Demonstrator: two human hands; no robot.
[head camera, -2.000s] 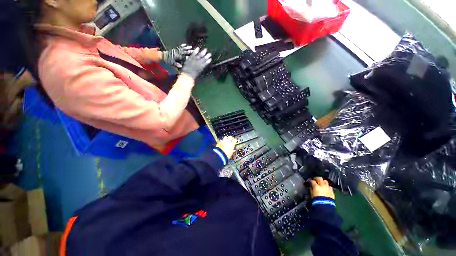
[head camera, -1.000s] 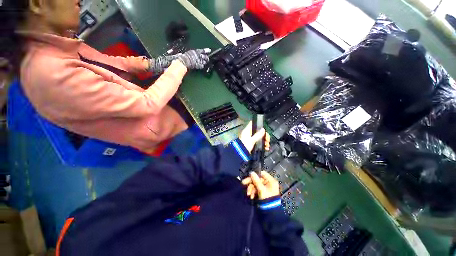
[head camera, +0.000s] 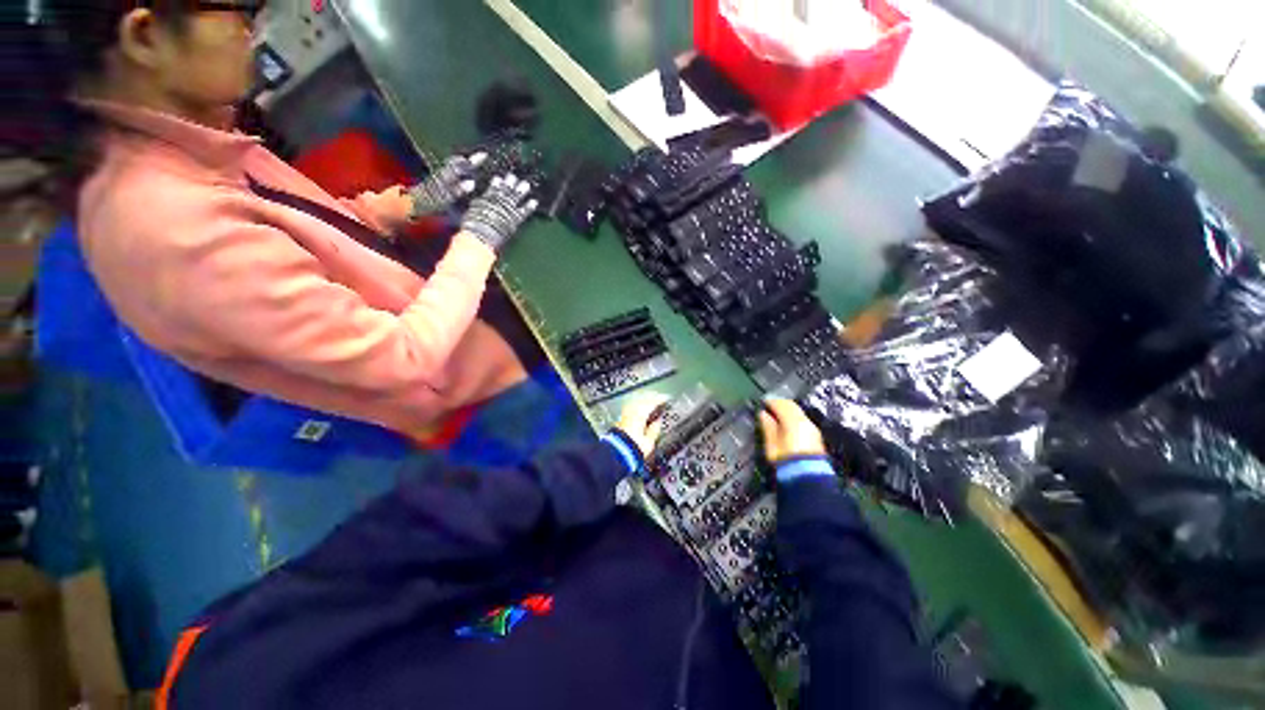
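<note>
Black remote controls (head camera: 721, 492) with pale dots lie side by side, button side up, near the bench's front edge. My left hand (head camera: 642, 418) is at the left end of these remotes, its fingers at a remote's end. My right hand (head camera: 791, 429) is at the far end of the row, its fingers over a small dark piece; whether it grips it is unclear. Several narrow black remotes (head camera: 615, 350) lie together just beyond my left hand. A long overlapping pile of remotes (head camera: 721, 250) lies mid-bench.
A co-worker (head camera: 291, 284) sits at the left, gloved hands over dark parts. A red bin (head camera: 798, 76) and white paper (head camera: 957, 125) are at the back. Shiny plastic bags (head camera: 1110, 291) fill the right, with a brown cardboard edge (head camera: 1047, 569) below. Blue crates (head camera: 229, 437) stand behind the co-worker.
My hands were together holding a long dark piece upright; now they are apart, down at the row. The co-worker's gloved hands have moved back from the pile.
</note>
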